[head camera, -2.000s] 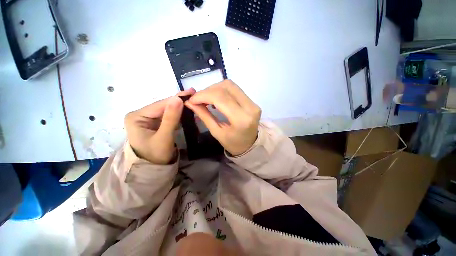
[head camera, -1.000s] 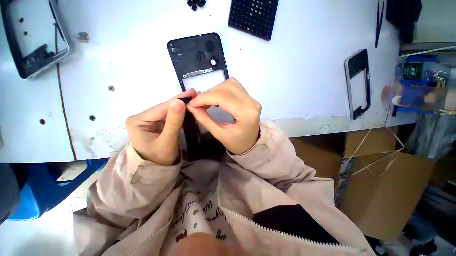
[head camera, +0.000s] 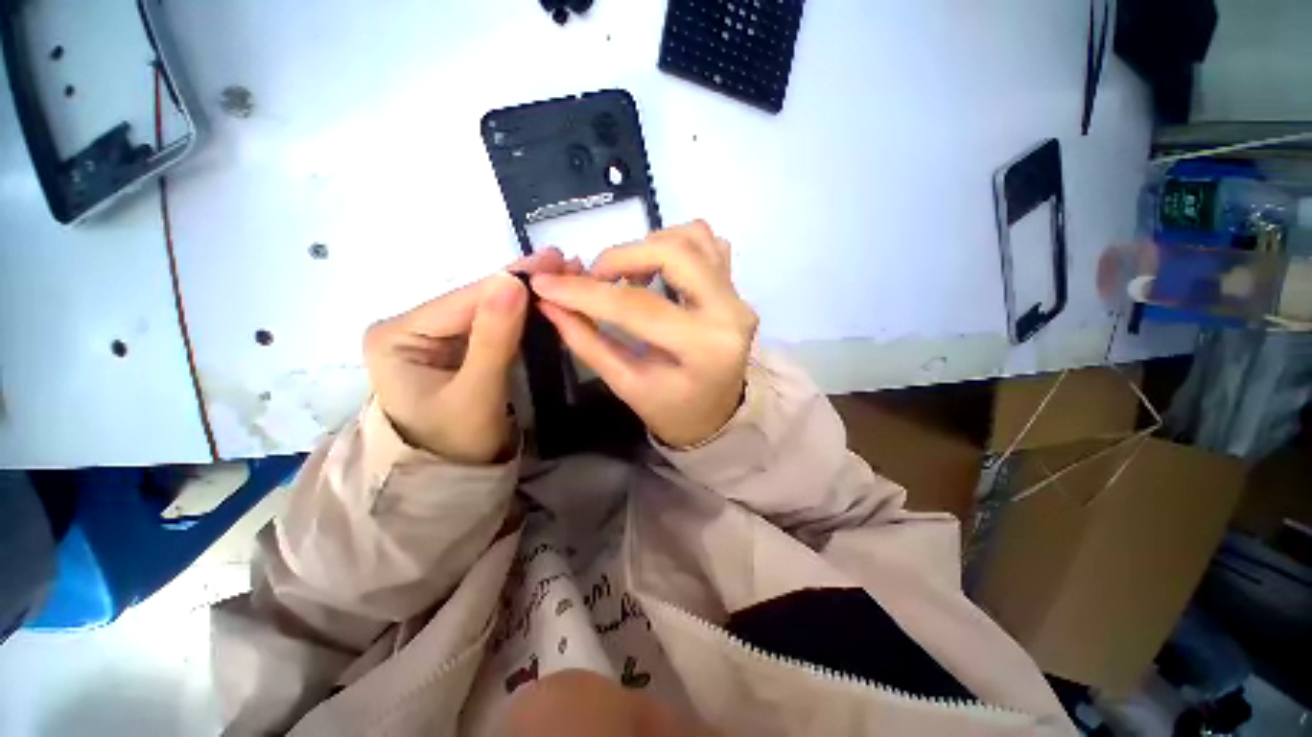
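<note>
A black phone middle frame (head camera: 561, 151) lies on the white table in front of me, camera end away from me; my hands cover part of its lower opening. My left hand (head camera: 458, 360) pinches a small black piece (head camera: 524, 282) between thumb and forefinger, above the frame. My right hand (head camera: 655, 324) has its fingertips at the same piece, touching or pinching it. A dark strip (head camera: 544, 377) shows below the fingers, between the hands. The piece's exact shape is hidden by the fingertips.
A perforated black sheet (head camera: 731, 51) lies at the back, beside a few loose black pieces (head camera: 564, 7). Another frame (head camera: 1030, 242) lies at right, and larger silvery-edged frames (head camera: 101, 170) at far left. A cardboard carton (head camera: 1115, 554) with thin straps stands below right. Blue tape dispenser (head camera: 1206, 238) at far right.
My right hand's fingers have shifted and spread slightly at the small piece. My left hand keeps its pinch almost unmoved. The frame stays in place.
</note>
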